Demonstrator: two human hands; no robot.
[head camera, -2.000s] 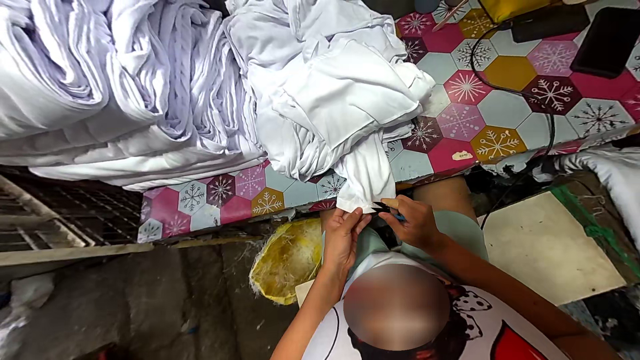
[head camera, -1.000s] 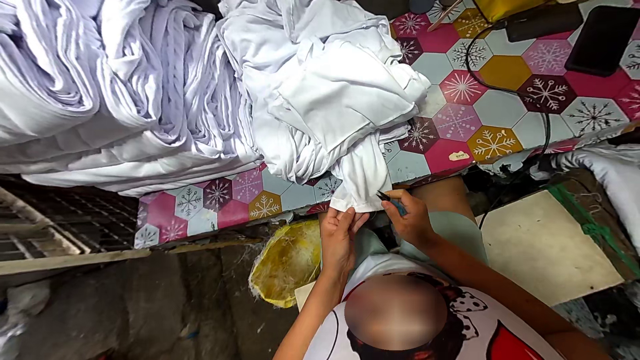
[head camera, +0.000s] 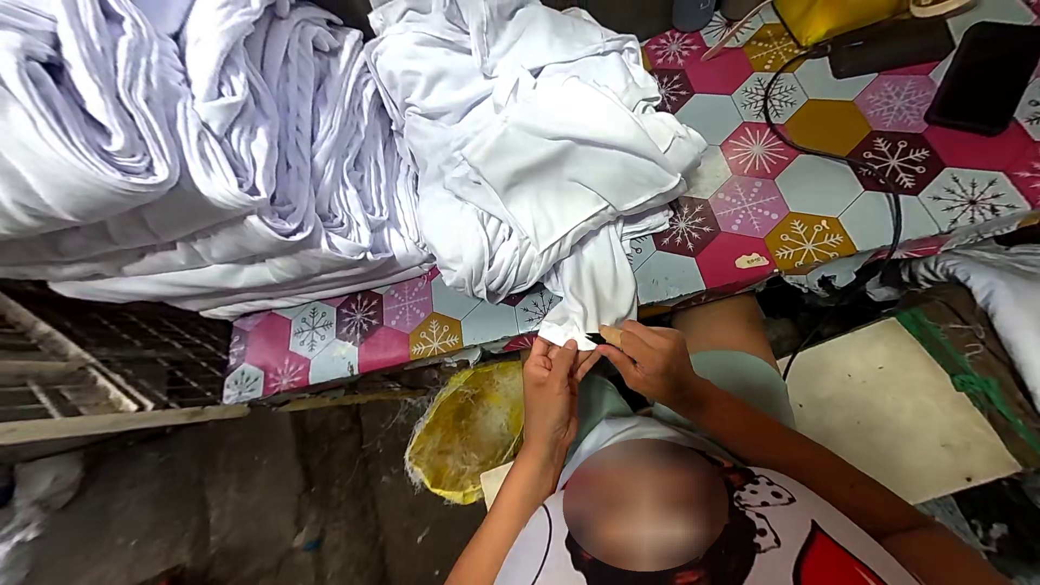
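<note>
My left hand (head camera: 555, 370) pinches the lower end of a white cloth piece (head camera: 597, 280) at the table's near edge. My right hand (head camera: 650, 357) is at the same end, fingers curled around a small tool, probably thread snips, whose dark tip (head camera: 595, 336) shows beside the cloth; most of it is hidden by the fingers. The held piece hangs from a loose heap of white fabric (head camera: 561, 162) on the table. Left of that heap lies a tall stack of folded white fabric (head camera: 219, 146).
The table (head camera: 731, 195) has a patterned cover. A black phone (head camera: 985, 77), a dark cable (head camera: 837, 154) and a yellow pouch (head camera: 841, 16) lie at the right. Below are a yellow container (head camera: 467, 435) with lint and a pale board (head camera: 890, 410). A wooden frame (head camera: 73, 357) stands left.
The right hand has shifted slightly at the cloth's end, and the tool's blue part seen earlier is now hidden. The left hand still pinches the cloth.
</note>
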